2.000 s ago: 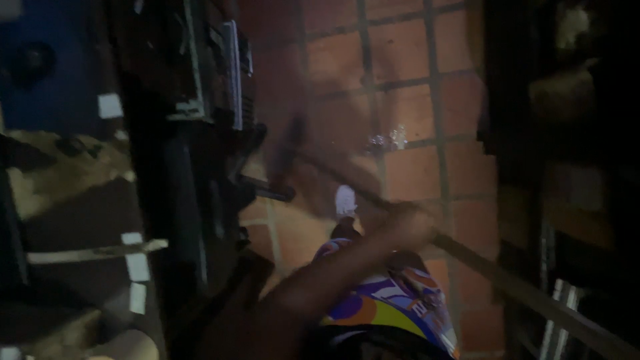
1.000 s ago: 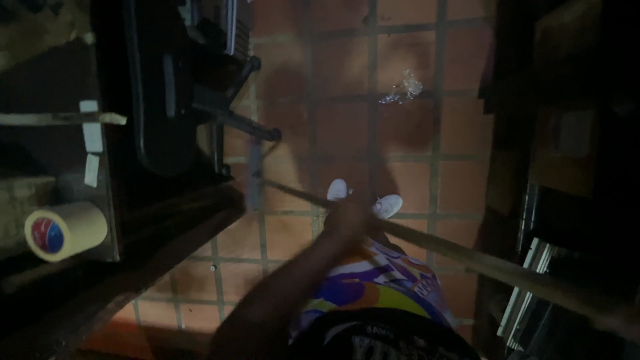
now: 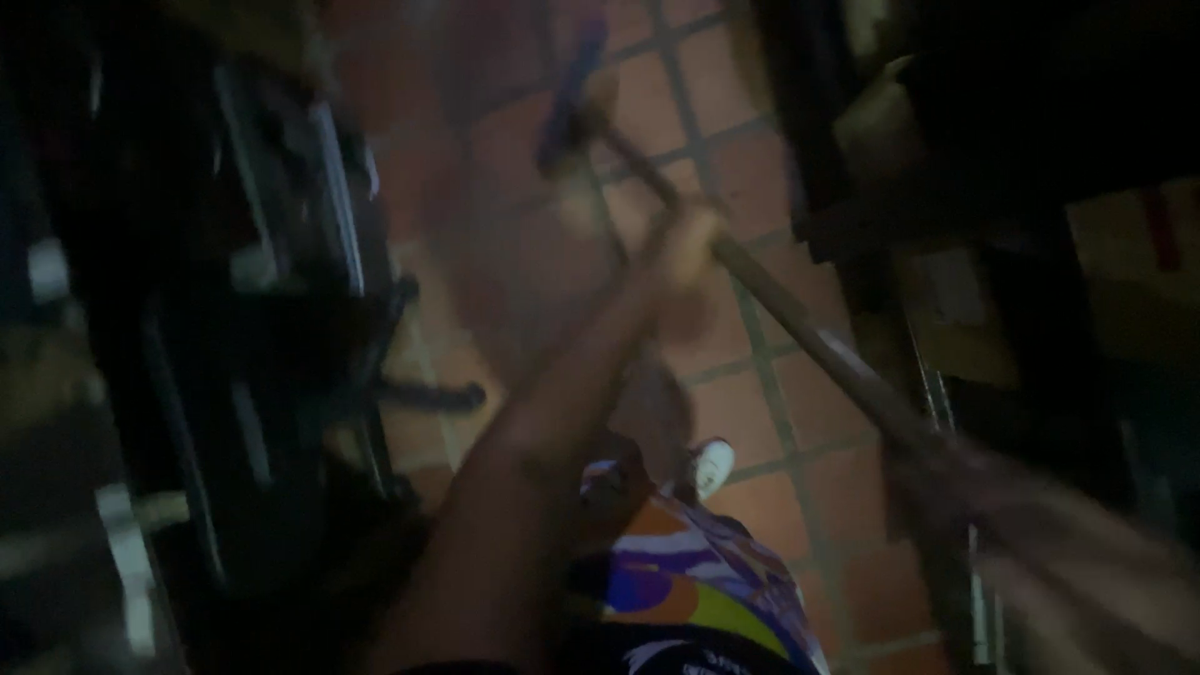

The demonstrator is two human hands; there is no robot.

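A long wooden pole (image 3: 806,328) runs slantwise from the upper middle down to the lower right. At its far end is a dark, bluish head (image 3: 570,98), blurred, like that of a broom or brush, over the terracotta tile floor (image 3: 656,112). My left hand (image 3: 692,246) grips the pole near that head, with the forearm reaching up from below. Around the pole's thicker part at the right lies my right hand (image 3: 937,469), dim and smeared by motion, closed on it as far as the picture shows.
A dark chair (image 3: 253,412) with leg ends (image 3: 441,396) sticking onto the tiles stands at the left. Dark furniture or shelving (image 3: 872,225) lines the right, with a cardboard box (image 3: 1139,281). One white shoe (image 3: 714,467) shows below my hands.
My left hand and the pole's head have moved up in the view, away from my body. The right hand has come into sight on the pole. The view has shifted and turned.
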